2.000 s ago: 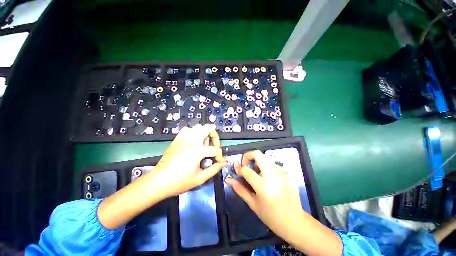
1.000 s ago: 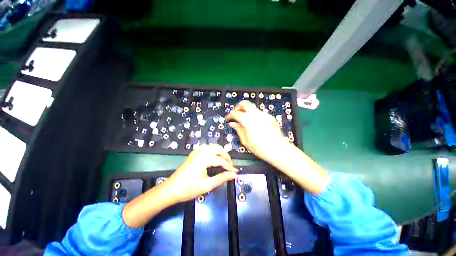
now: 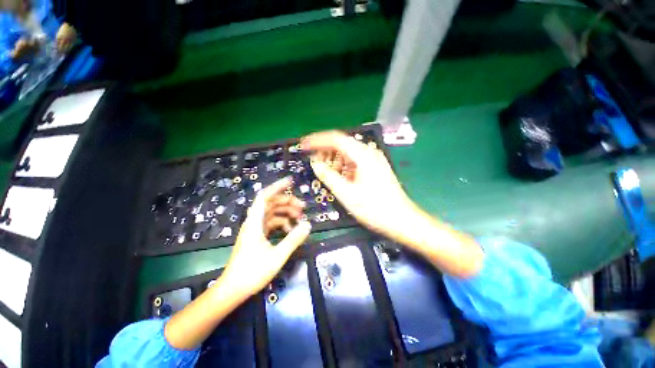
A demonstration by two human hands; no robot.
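My right hand is over the right part of the black parts tray, fingers bent down among the small parts; its fingertips are blurred. My left hand is over the tray's near edge, palm side turned in, thumb and fingers apart, with no part visible in it. Small gold and silvery lens rings and tiny squares lie in the tray. Below it, the long black phone tray holds glossy blue-grey back covers with camera cutouts at their top corners. The left forearm hides part of this tray.
Stacked black trays with white covers stand at left. A pale metal post rises beyond the parts tray. Black bins and a blue strip are at right. Another person's hand shows at upper left.
My right hand has moved from the phone tray up to the parts tray. My left hand has come off the covers and opened. The camera view has shifted and tilted.
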